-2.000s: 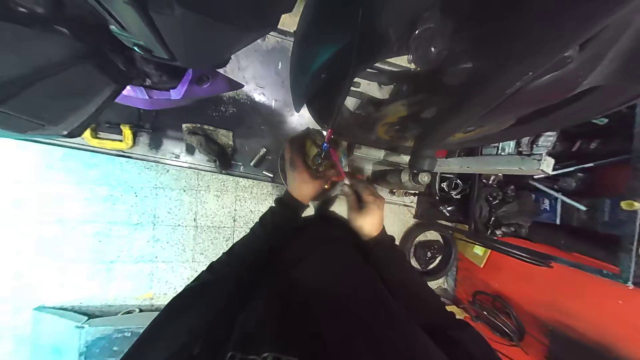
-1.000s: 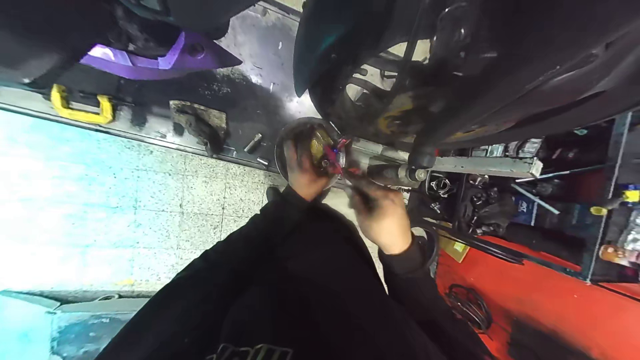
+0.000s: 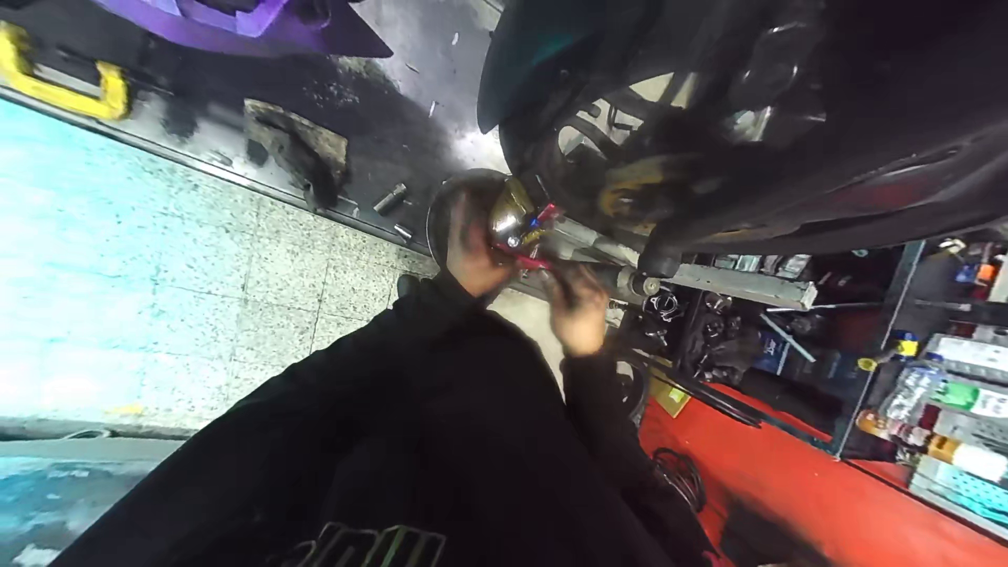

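Note:
My left hand point(image 3: 475, 256) is around a round metal part with a shiny, yellowish face point(image 3: 510, 214), and its fingers are blurred. Thin red and blue pieces point(image 3: 543, 214) stick out at that part's right side. My right hand point(image 3: 579, 307) is just to the right, its fingertips at the end of a red strip or handle point(image 3: 524, 258); blur hides how they grip it. Behind the metal part lies a dark round rim point(image 3: 438, 206). Above both hands is the dark body of a vehicle, seemingly a motorcycle or scooter point(image 3: 709, 181), with a spoked wheel point(image 3: 598, 126).
On the dark platform at the left lie a yellow clamp-like frame point(image 3: 110, 90), a dirty flat piece point(image 3: 323, 146) and a metal socket or sleeve point(image 3: 390, 198). A grey metal bar point(image 3: 740, 285) juts out at the right, near shelves of parts and bottles point(image 3: 913, 390). Purple bodywork point(image 3: 213, 35) is at top left.
My right hand has moved back up toward the metal part from its lower place one second ago. My left hand stays at the part. The view has shifted somewhat.

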